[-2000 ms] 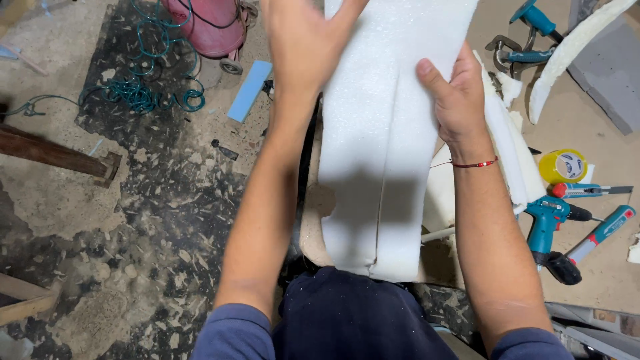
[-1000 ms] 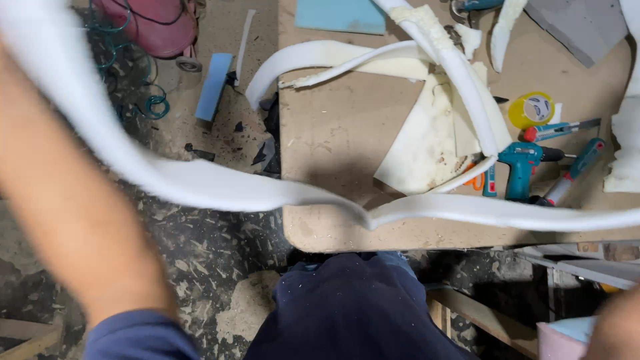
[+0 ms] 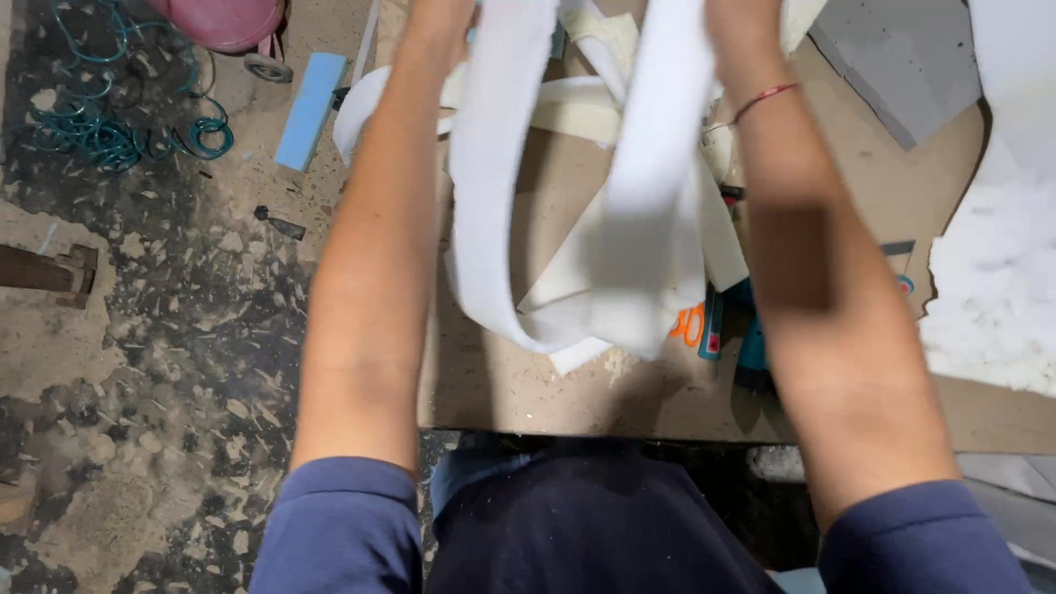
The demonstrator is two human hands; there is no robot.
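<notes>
Both arms reach forward over the workbench. My left hand (image 3: 450,18) is at the top edge of the head view, mostly cut off, beside a long white foam strip (image 3: 491,181). My right hand (image 3: 738,18), also cut off at the top, is next to another white hanging length (image 3: 656,124), blurred by motion. The white lengths hang in a loop between my forearms; whether they are one strip cannot be told. Below them lie cream foam pieces (image 3: 569,247). My fingers are out of view, so their grip is hidden.
The workbench (image 3: 511,396) holds orange-handled scissors (image 3: 689,323), a teal tool partly behind my right forearm (image 3: 752,355), a gray foam sheet (image 3: 903,58) and a large white sheet (image 3: 998,289). Left, on the floor, are a coiled teal hose (image 3: 99,136) and a blue block (image 3: 310,111).
My arms, spread wide with the white strip stretched between them one second ago, are now forward and closer together. The strip now hangs in a loop. Two seconds ago both hands were at a broad white foam piece.
</notes>
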